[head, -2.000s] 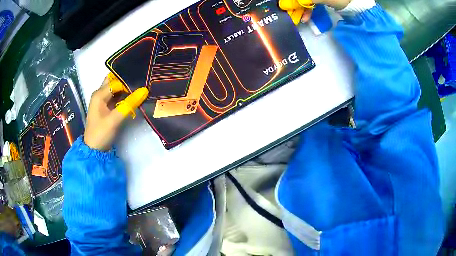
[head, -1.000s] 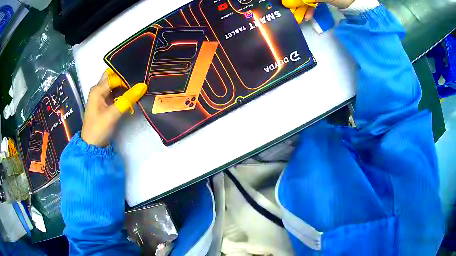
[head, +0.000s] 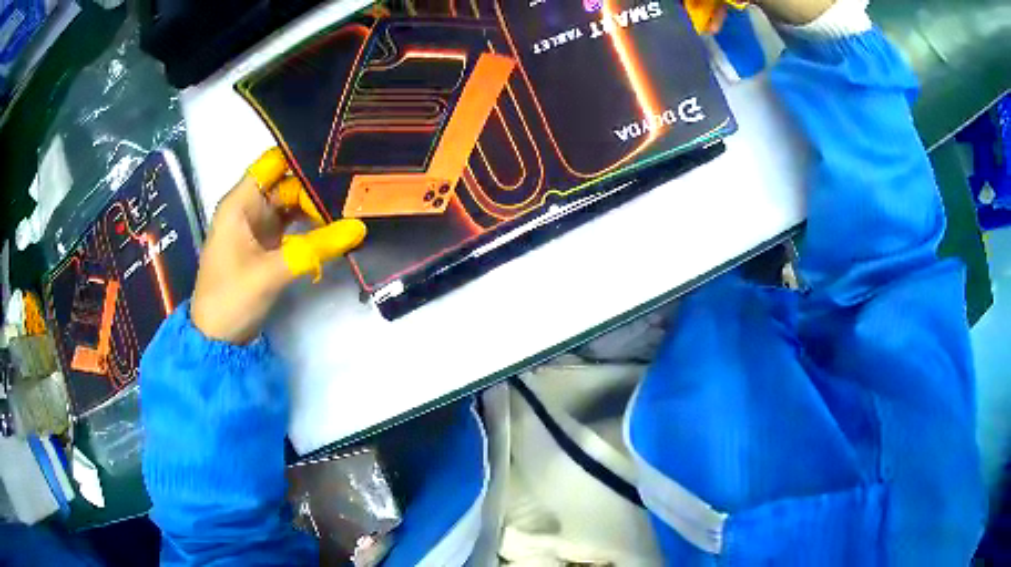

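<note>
The printed screen film (head: pixel 443 133), black with orange line drawing and "SMART TABLET" lettering, lies tilted over a black tablet (head: pixel 543 227). The tablet's edge shows below the film's near edge, with a narrow gap between them. My left hand (head: pixel 249 249), in yellow finger cots, holds the film's left edge between thumb and fingers. My right hand (head: pixel 765 9) is at the film's far right corner, partly cut off by the top edge of the picture; its yellow-cotted fingertips are at the film.
The white mat (head: pixel 443 377) lies under the tablet. A film stack (head: pixel 116 288) lies on clear plastic (head: pixel 100 111) at the left. A black foam tray (head: pixel 211 39) is at the back left. A blue and white squeegee (head: pixel 741 47) lies beside my right hand.
The film's near edge has lifted off the tablet, so the tablet's black edge now shows beneath it. My left thumb has moved slightly right. The view has shifted a little.
</note>
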